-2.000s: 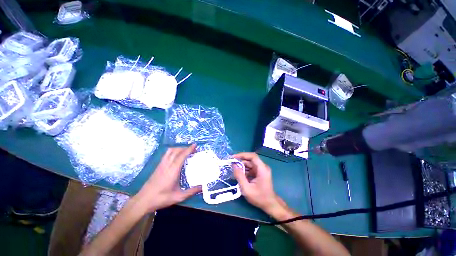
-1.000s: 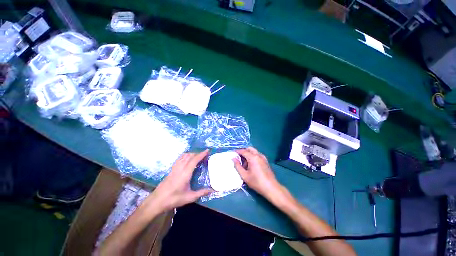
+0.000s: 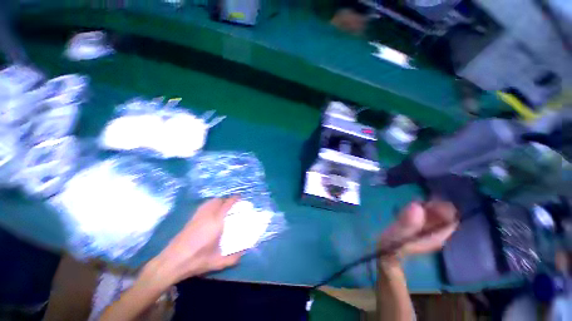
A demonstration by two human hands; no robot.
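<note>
My left hand holds a white housing on a clear plastic bag near the bench's front edge. My right hand is raised to the right, blurred, with curled fingers and the black cord passing across its wrist. Whether it grips anything cannot be told. The grey electric screwdriver hangs above and behind my right hand, its tip by the screw feeder. The whole frame is blurred.
Bagged white parts lie left of my left hand, with white units with prongs behind. Bagged frames are piled at far left. A dark tray and a tray of small glittering parts lie at right. A raised green shelf runs behind.
My right hand has let go of the housing and moved right. My left hand still holds it. The frame and housing stacked earlier now show only as one white piece. The view has shifted.
</note>
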